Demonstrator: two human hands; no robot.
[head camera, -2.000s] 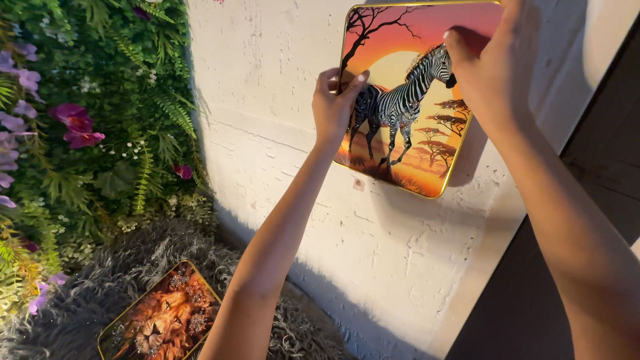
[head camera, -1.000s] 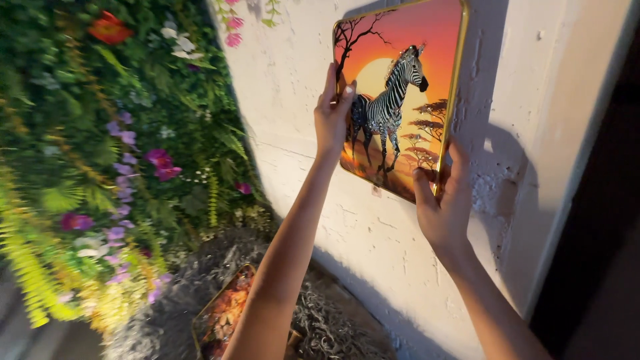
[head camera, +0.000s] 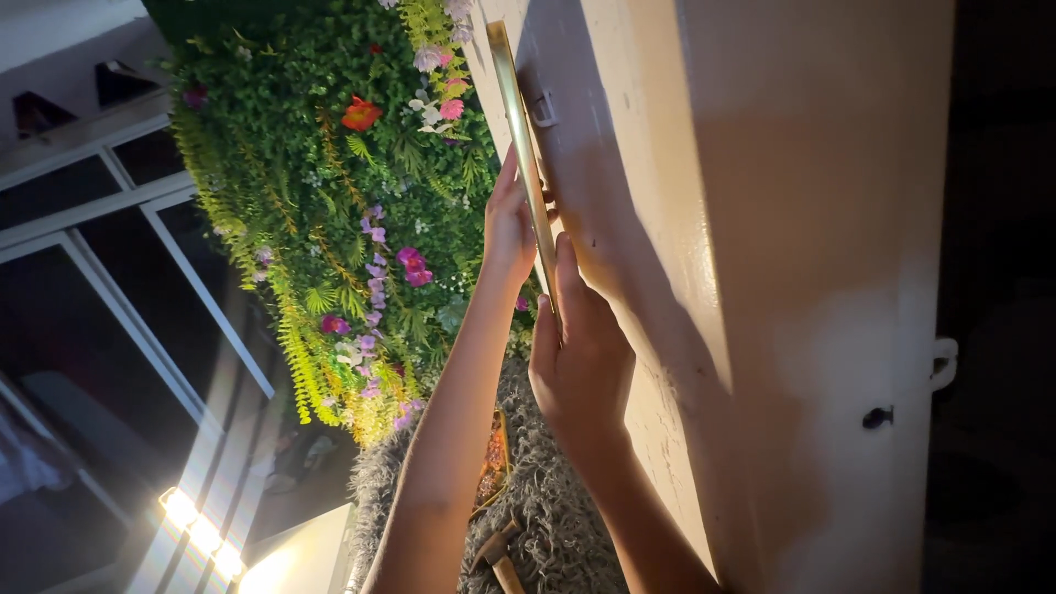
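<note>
A picture panel with a gold frame (head camera: 525, 165) is seen edge-on, a little off the white wall (head camera: 660, 313); its printed face is hidden. My left hand (head camera: 510, 219) grips its left side, with some fingertips showing behind it. My right hand (head camera: 582, 351) pinches the lower end between thumb and fingers. On the wall behind the panel's upper part is a small pale hook or clip (head camera: 544, 110). Below, a second gold-edged picture (head camera: 496, 462) lies on a grey shaggy cover (head camera: 544, 495), partly behind my left forearm. Near it rests a hammer (head camera: 500, 557), its lower end cut off.
A panel of artificial greenery and flowers (head camera: 330, 181) covers the wall at left. Bright lamps (head camera: 202, 532) shine at lower left beside a pale box-like surface (head camera: 297, 553). White-framed sliding glass panels (head camera: 124, 280) stand farther left. A door edge with a dark keyhole fitting (head camera: 878, 417) is at right.
The zebra picture was seen from the front and now shows only its edge. My right hand has gone from its upper right corner to its lower end. The view has swung left.
</note>
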